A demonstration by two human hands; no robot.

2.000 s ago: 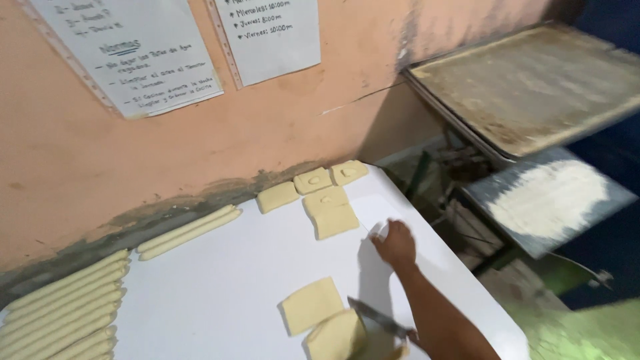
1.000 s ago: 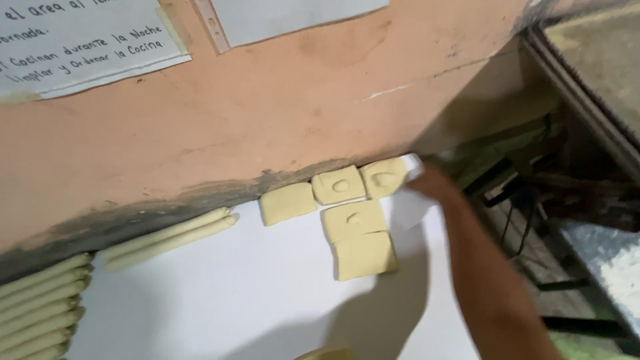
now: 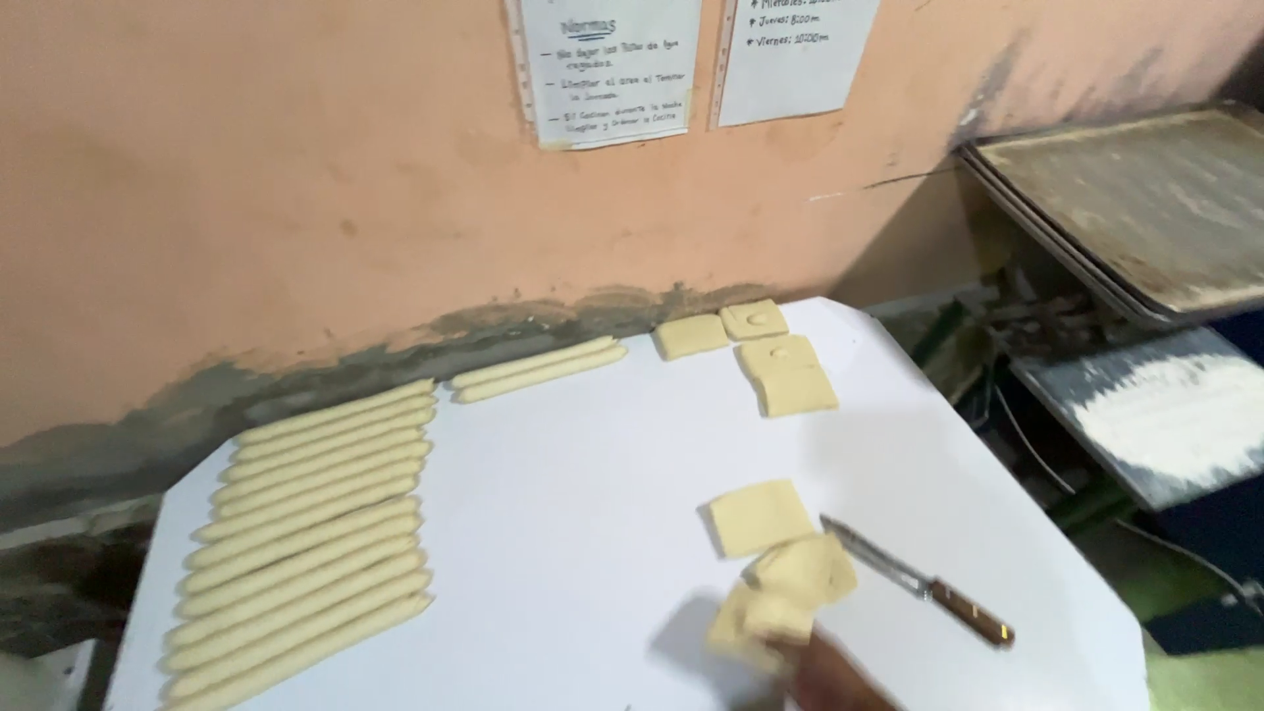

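Note:
My right hand (image 3: 829,671) is blurred at the bottom edge, its fingers closed on a small dough piece (image 3: 777,614) above a flat piece of dough (image 3: 729,627). Beside it lie a dough piece (image 3: 810,571) and a squarish dough slab (image 3: 760,517). A knife with a wooden handle (image 3: 970,612) rests on the white table to the right. At the back are dough slabs (image 3: 691,337), (image 3: 754,321) and a longer dough slab (image 3: 788,375), two of them with a small lump on top. My left hand is out of view.
Several dough rolls (image 3: 306,533) lie side by side at the left of the white table (image 3: 563,513), with two more rolls (image 3: 538,369) near the wall. Written sheets (image 3: 612,69) hang above. Stacked metal trays (image 3: 1136,197) and a floured surface (image 3: 1175,415) stand at the right.
My right hand has moved from the back right corner to the front of the table. The rightmost dough slab of the back row is gone from its place there.

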